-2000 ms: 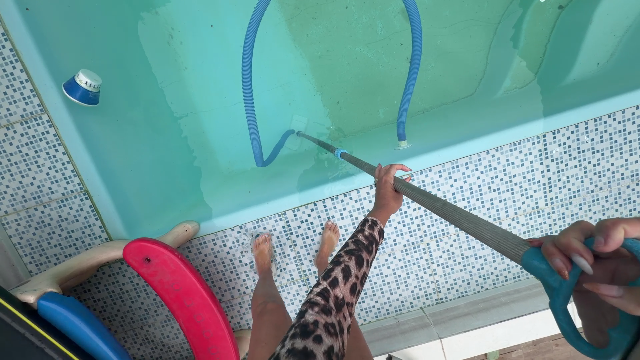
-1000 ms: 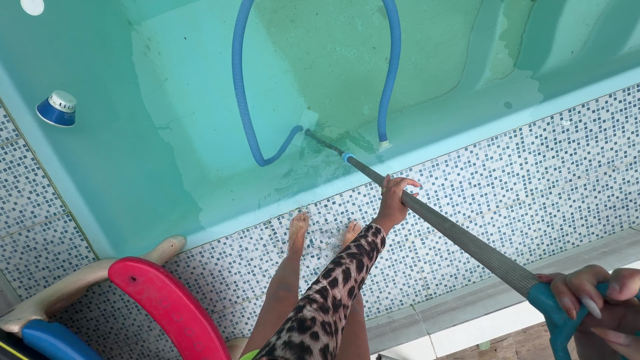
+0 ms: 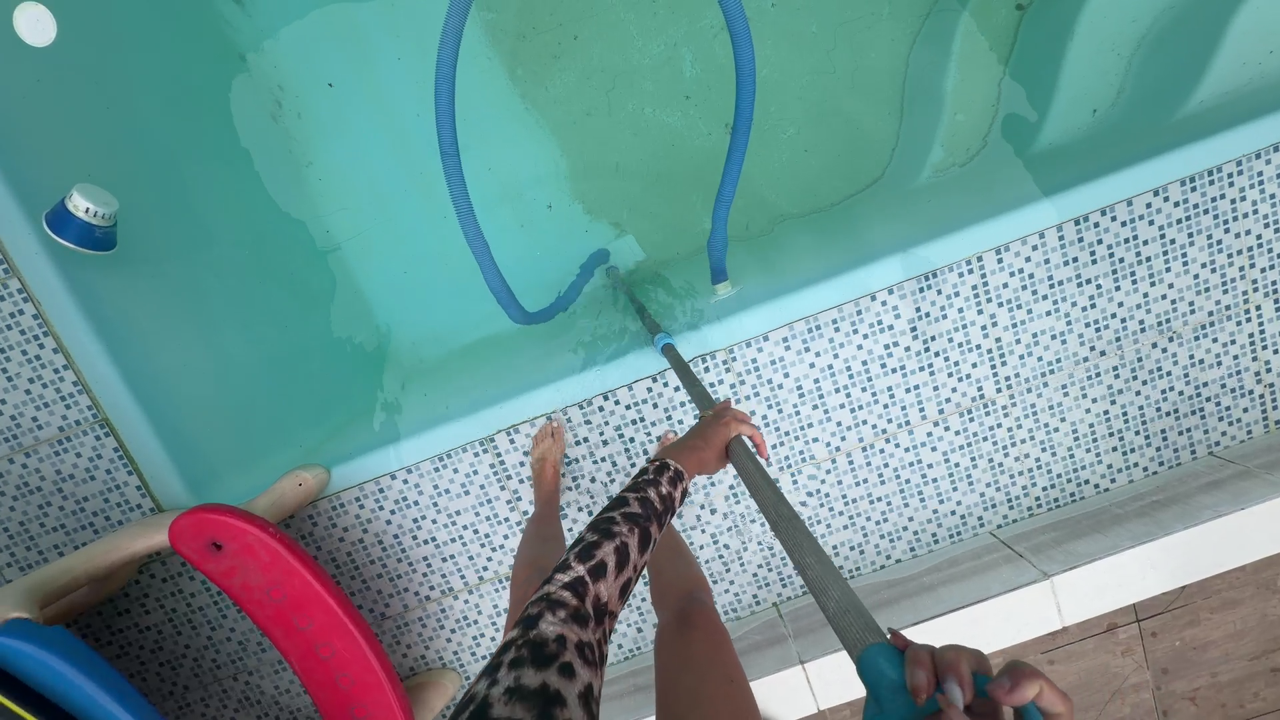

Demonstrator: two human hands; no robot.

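A grey ribbed telescopic pole (image 3: 790, 520) slants from the lower right into the pool water. My left hand (image 3: 715, 440), in a leopard-print sleeve, is closed around its middle. My right hand (image 3: 965, 680) grips the teal handle (image 3: 885, 680) at the pole's upper end, partly cut off by the frame's lower edge. Underwater, the pole's far end meets a pale, blurred head (image 3: 627, 250). A blue corrugated hose (image 3: 455, 170) loops from beside that head out of the top of view; a blue hose length (image 3: 738, 130) comes back down to a pale fitting (image 3: 722, 290) at the pool wall.
My bare feet (image 3: 548, 440) stand on mosaic-patterned tiles (image 3: 900, 350) beside the pool rim (image 3: 440, 440). A blue-and-white floating dispenser (image 3: 85, 218) is at the left in the water. Red (image 3: 290, 610) and blue (image 3: 65, 670) curved plastic pieces and beige supports (image 3: 90, 570) occupy the lower left. A raised ledge (image 3: 930, 590) runs behind me.
The pole's underwater end has shifted relative to the hose fitting, and the pole now stands at a steeper slant in view. Both hands have kept their hold. The view has shifted somewhat.
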